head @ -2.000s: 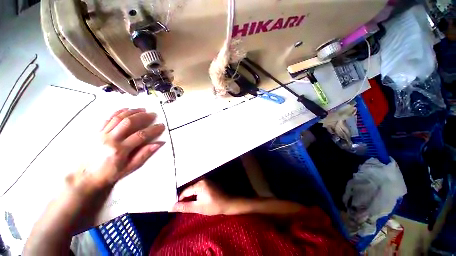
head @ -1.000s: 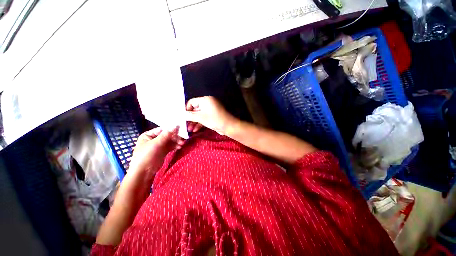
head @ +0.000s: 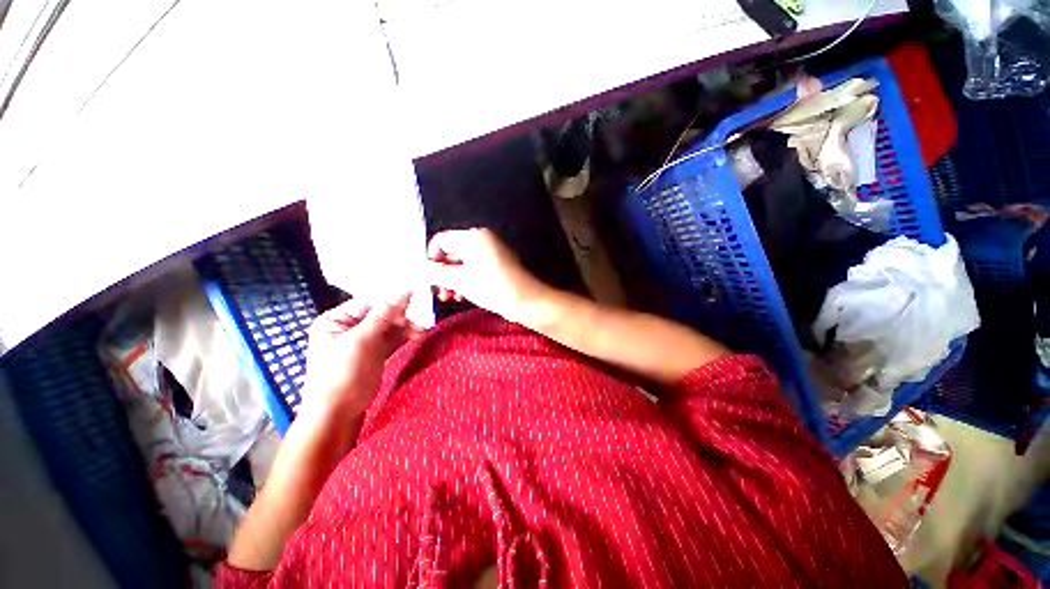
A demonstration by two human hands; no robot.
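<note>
A white fabric piece (head: 366, 219) hangs over the front edge of the white table (head: 230, 127) down to the wearer's lap. My left hand (head: 366, 328) pinches its lower end from the left. My right hand (head: 466, 267) pinches the same end from the right, with the fingertips close to those of my left hand. The piece is washed out against the table, so its upper outline cannot be told. The sewing machine is out of view.
A blue crate (head: 754, 247) with white, beige and black cloth stands below the table at the right. Another blue crate (head: 248, 328) is at the left, beside white cloth (head: 196, 403). A black handle (head: 768, 16) lies at the table's edge. A clear plastic bag (head: 999, 52) hangs at the upper right.
The view has tilted down from the machine to the lap. My left hand has moved from the table to the fabric's lower end. Over the last second both hands have barely moved.
</note>
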